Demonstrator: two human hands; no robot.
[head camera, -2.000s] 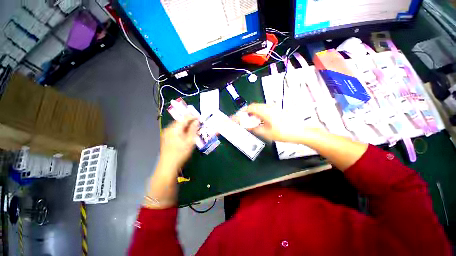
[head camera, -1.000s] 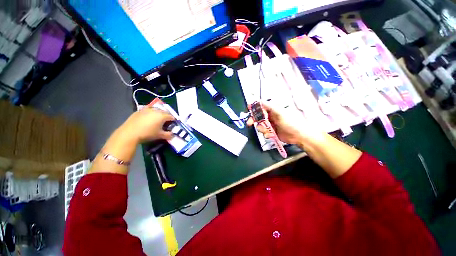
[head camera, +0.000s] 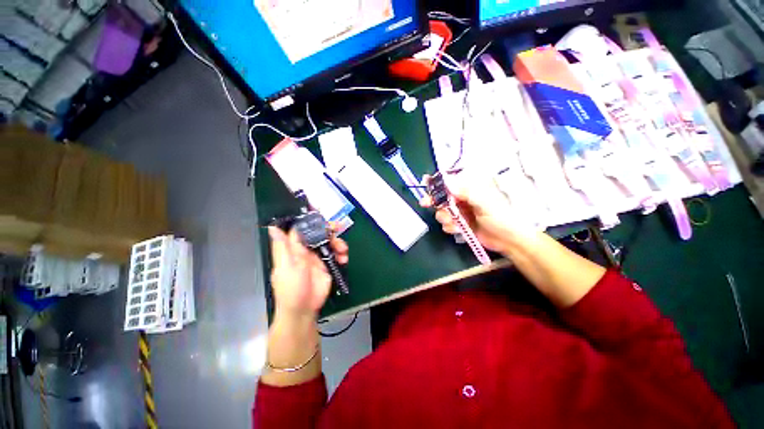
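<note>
My left hand holds a smartwatch with a black strap, its dark face up and its strap hanging toward the bench's front edge. My right hand holds a smartwatch with a pink strap, its dark screen at the top and the band running down toward me. A smartwatch with a light blue strap lies on the green mat between the hands and the monitor. A long white inner box and a retail box lie beside it.
A white tray of pink-strap watches lies at the right, with an orange and dark blue box on it. Two monitors stand behind, with a red-orange device between them. A thin white cable ends in a round puck. Cartons stand at the left.
My left hand has left the retail box and now holds up the black-strap watch nearer to me. My right hand still holds the pink-strap watch. The whole view has shifted.
</note>
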